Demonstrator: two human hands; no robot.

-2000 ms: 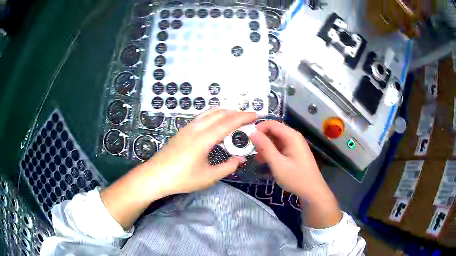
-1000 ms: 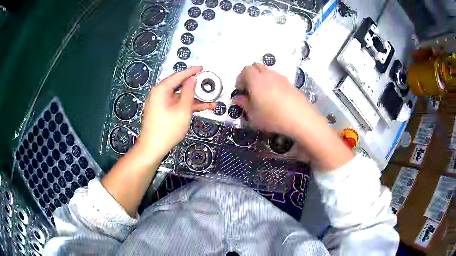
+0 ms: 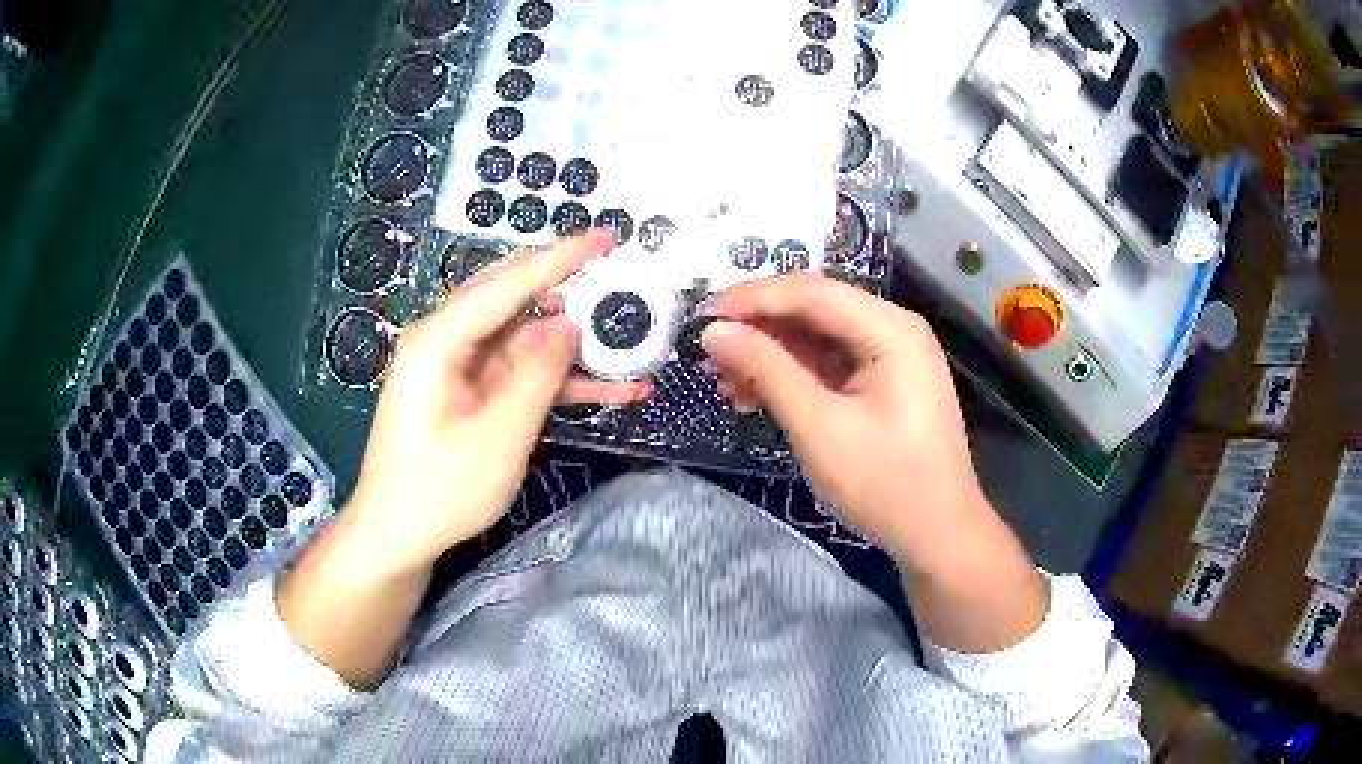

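My left hand [image 3: 463, 396] holds a white round housing [image 3: 656, 337] by its edge between thumb and fingers, its dark centre facing up. My right hand [image 3: 844, 403] is just right of the housing, thumb and index finger pinched on a small dark piece, seen nearly edge-on, that looks like a round label [image 3: 698, 311]. It does not lie on the housing. The white label sheet [image 3: 657, 135] lies beyond my hands, with black labels along its sides and near edge and a bare middle. It rests on a clear blister tray [image 3: 359, 346] with round pockets.
A second label sheet [image 3: 187, 448], nearly full, lies at left. A tray with white rings [image 3: 90, 657] is at the lower left edge. A white-grey machine with a red knob [image 3: 1031, 317] stands at right, an amber roll [image 3: 1247, 90] behind it, cartons [image 3: 1165, 523] at far right.
My right hand has left the label sheet and come beside the housing with a small dark piece. The housing, still in my left hand, now shows a larger dark centre. The view has shifted.
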